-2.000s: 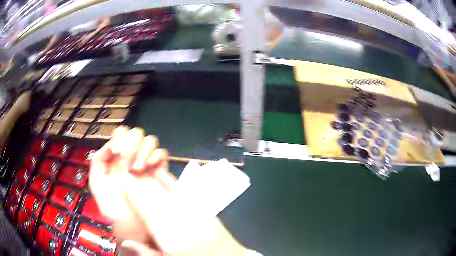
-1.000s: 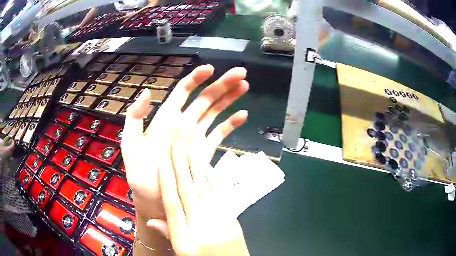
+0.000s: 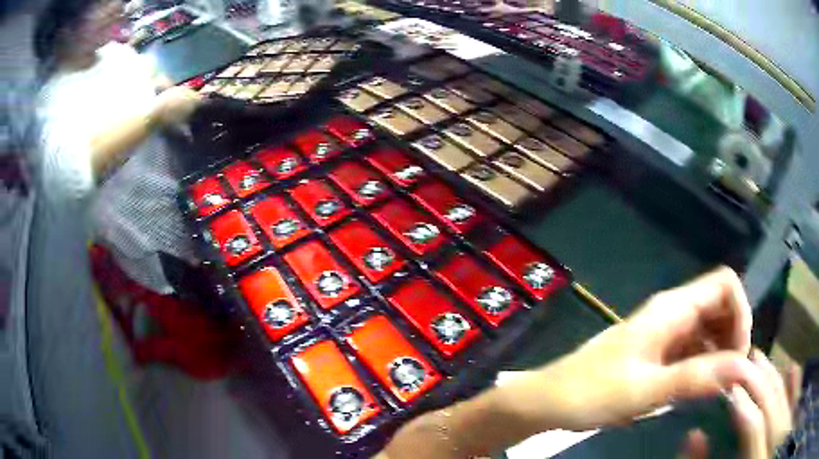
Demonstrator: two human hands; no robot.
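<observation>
Red cases (image 3: pixel 328 273) with round silver-and-black emblems lie in rows in a black tray (image 3: pixel 314 414) left of my hands. My left hand (image 3: pixel 687 345) is at the lower right, its forearm crossing the tray's near corner and its fingers curled. My right hand (image 3: pixel 763 403) is beside it, touching or overlapping it, blurred and cut off by the edge. I cannot tell whether anything is between the fingers. Part of a white cloth or paper (image 3: pixel 552 441) shows under my left forearm.
Gold cases (image 3: pixel 462 134) lie in a tray beyond the red ones. At the upper left a person (image 3: pixel 112 116) has a hand at another tray of gold cases (image 3: pixel 283 70). A small pale bottle (image 3: pixel 566 70), white sheet (image 3: pixel 639 130) and small fan (image 3: pixel 742 160) stand or lie further back.
The view has swung left, so the trays sit more central and the person shows. My hands appear further right and lower; my left hand's fingers have gone from spread to curled.
</observation>
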